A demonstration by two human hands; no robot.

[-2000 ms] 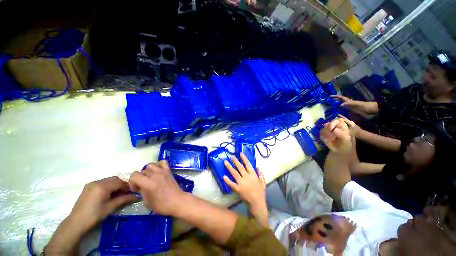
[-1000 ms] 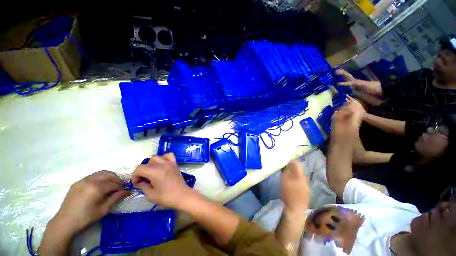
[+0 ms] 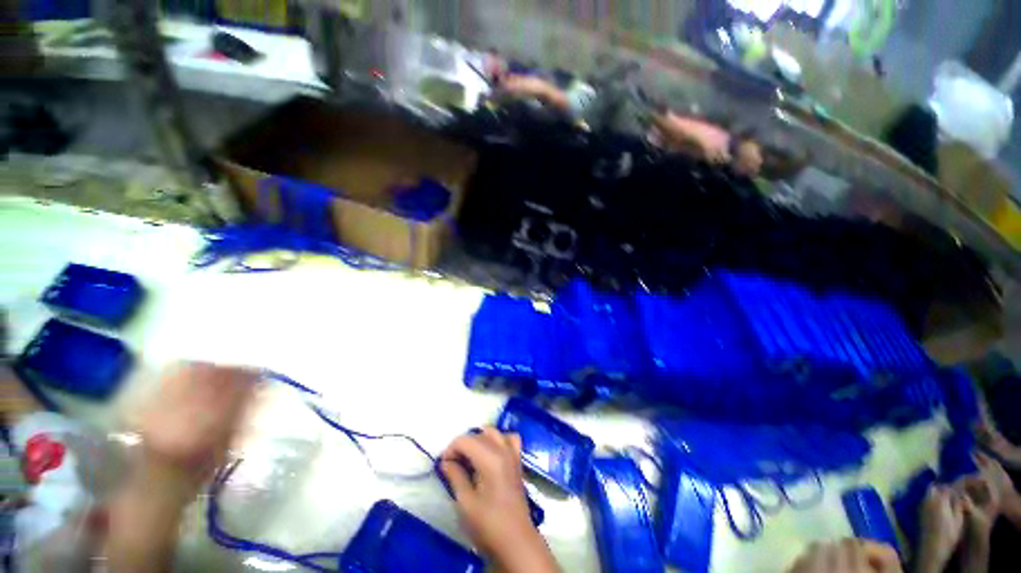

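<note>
My left hand (image 3: 196,416), blurred, is at the left over the table, with a thin blue cord (image 3: 358,433) running from its fingers towards my right hand. My right hand (image 3: 488,479) is curled around a blue case, which it mostly hides; the case's edge (image 3: 535,512) shows beside it. Another blue case (image 3: 409,545) lies at the front edge, with a cord (image 3: 230,537) looping left from it. One more case (image 3: 545,445) lies just behind my right hand. The knot or hole cannot be seen.
Two cases (image 3: 655,515) lie to the right, by loose cords (image 3: 761,448). A long bank of stacked cases (image 3: 683,341) stands behind. A cardboard box (image 3: 386,233) with blue cords is at the far edge. Two cases (image 3: 76,358) lie far left. Other people's hands (image 3: 963,509) are at right.
The view has turned left, bringing the two far-left cases into sight. My left hand has moved away from my right hand, with the cord stretched between them.
</note>
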